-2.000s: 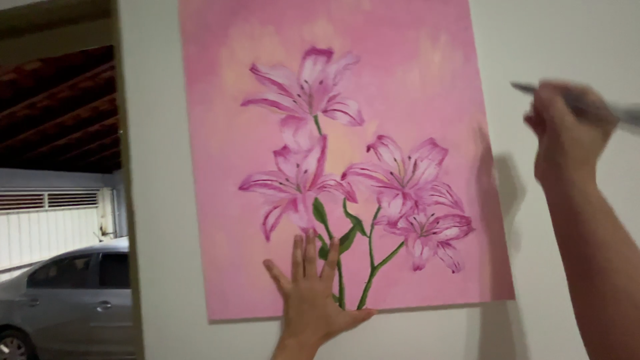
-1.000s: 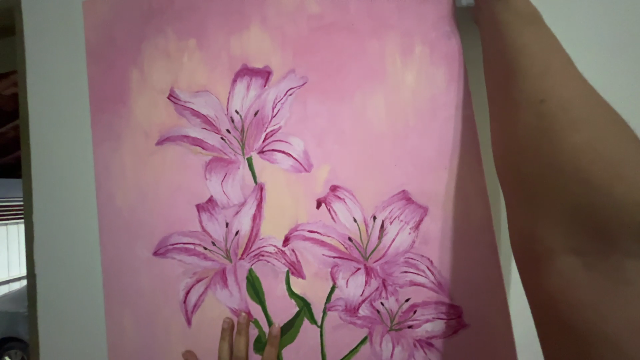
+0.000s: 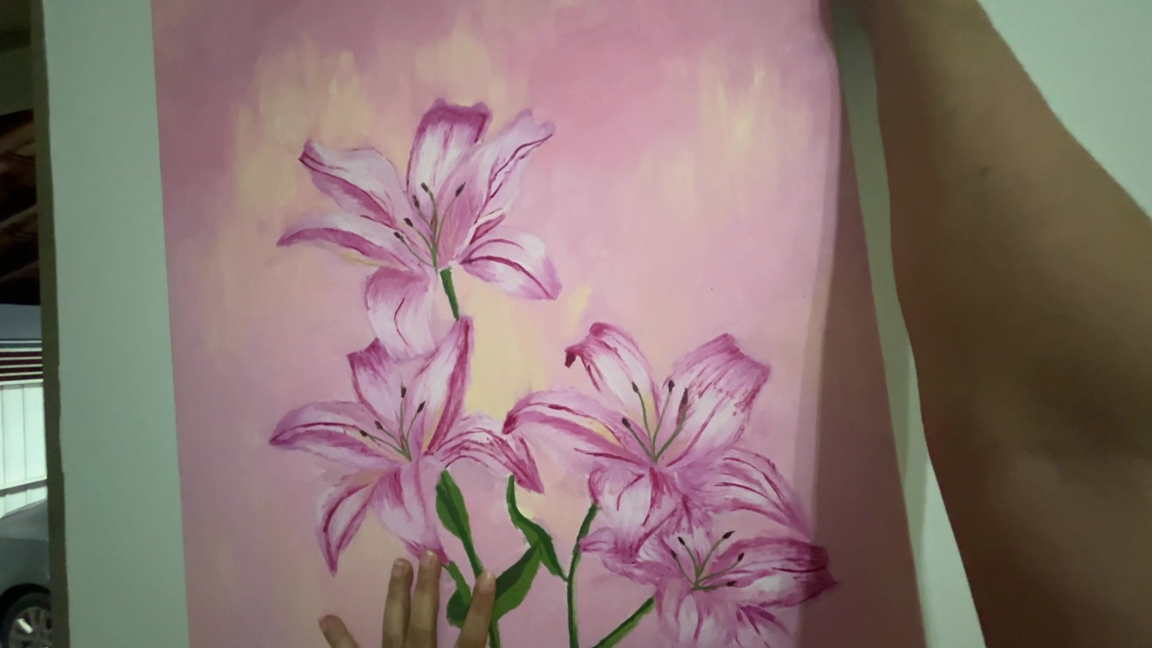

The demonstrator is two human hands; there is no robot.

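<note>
A painting of pink lilies (image 3: 648, 225) on a pink and cream ground lies against a pale wall. The spread fingers of my left hand (image 3: 418, 603) rest on its lower part, over the green stems and leaves; the rest of that hand is below the view. My right forearm rises along the painting's right edge and casts a shadow there. My right hand is out of view above, so what it holds or touches is hidden.
The pale wall (image 3: 112, 315) borders the painting on both sides. Past the wall's left edge, an opening shows part of a grey car (image 3: 25, 549), a light slatted panel (image 3: 20, 432) and a dark roof underside.
My right hand, earlier beside the painting with a slim pen-like tool, has gone up out of view. My left hand still touches the lower painting. The view has moved closer.
</note>
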